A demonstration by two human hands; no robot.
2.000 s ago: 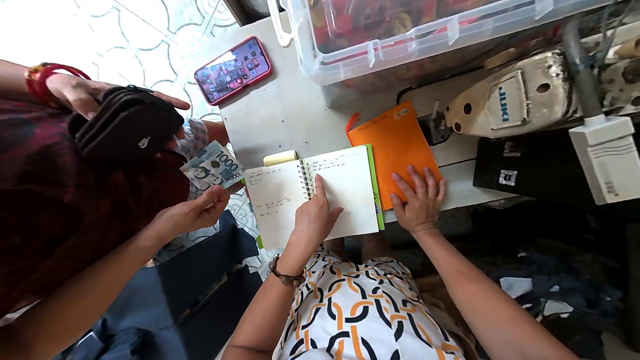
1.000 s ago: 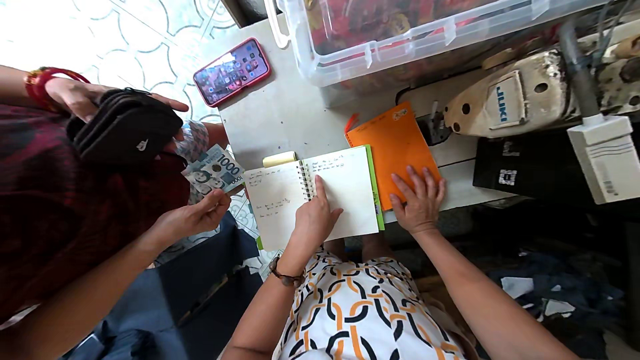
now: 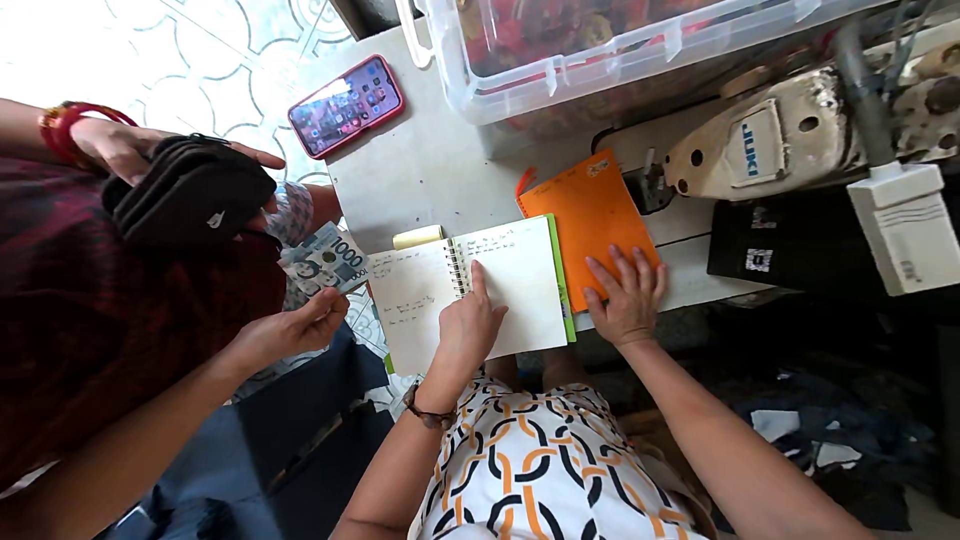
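An open spiral notebook with handwriting on both pages lies at the table's near edge. My left hand rests on it, index finger extended onto the right page beside the wire binding, other fingers curled, gripping nothing. My right hand lies spread flat on the lower part of an orange notebook, which is to the right of the open one. At the left, another person's hand holds a 1000 banknote by the open notebook's left edge; that person's other hand holds a black zippered pouch.
A phone in a red case lies at the table's far left. Behind stands a clear plastic bin. A Juki sewing machine is at the right, near a black box. A small yellow pad touches the open notebook's top edge.
The other person's banknote has shifted and turned slightly, so its printed number shows more fully than in the earliest frame. Both my hands have stayed in place.
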